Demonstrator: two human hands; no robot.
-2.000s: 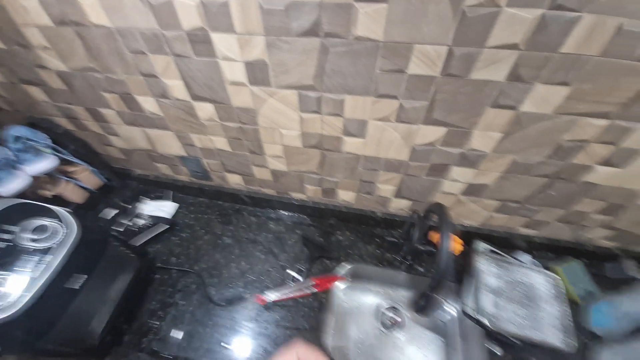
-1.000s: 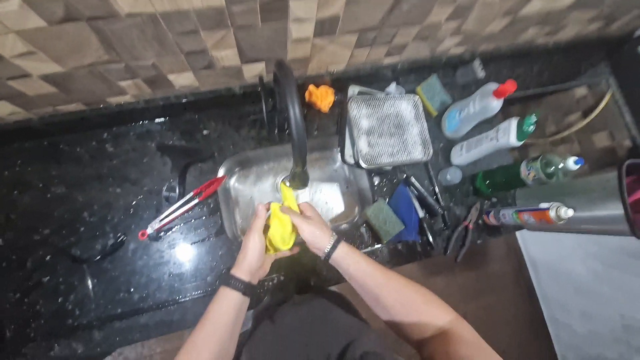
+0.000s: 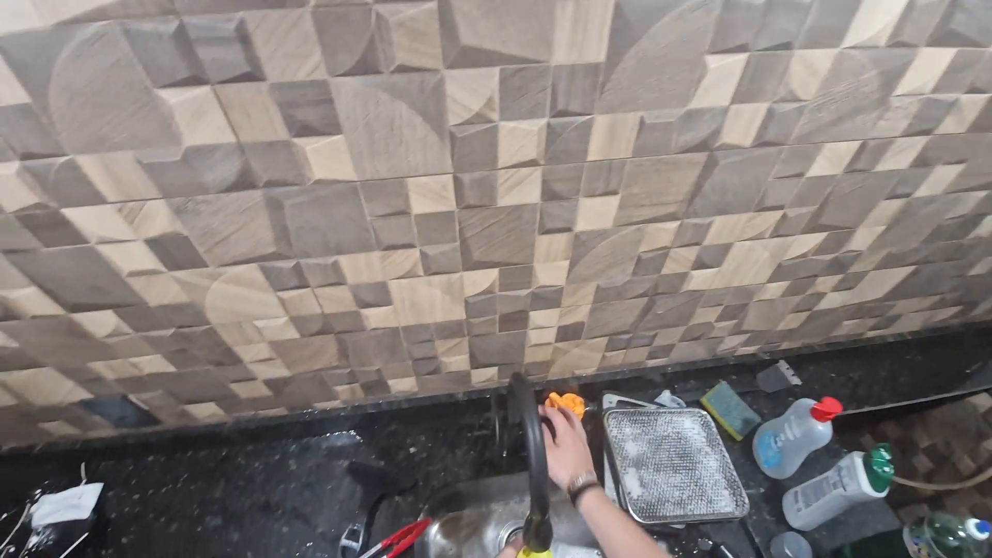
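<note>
My right hand (image 3: 567, 449), with a dark band on its wrist, reaches behind the black gooseneck faucet (image 3: 535, 457), close to a crumpled orange cloth (image 3: 566, 403); whether the fingers touch the cloth is unclear. Only a bit of my left hand (image 3: 511, 549) shows at the bottom edge, beside a yellow cloth (image 3: 535, 553) under the spout; its grip is hidden. Both are over the stainless steel sink (image 3: 473, 515). Red-handled tongs (image 3: 403, 539) lie at the sink's left rim.
A perforated metal tray (image 3: 674, 465) lies right of the sink. Beyond it are a sponge (image 3: 730, 411), a red-capped bottle (image 3: 796, 438), a green-capped bottle (image 3: 837, 488) and a green bottle (image 3: 942, 539). A tiled wall (image 3: 496, 194) rises behind the black counter (image 3: 232, 488).
My right hand has left the yellow cloth, which both hands held a second ago, and moved back toward the orange cloth. The view has tilted up to the wall.
</note>
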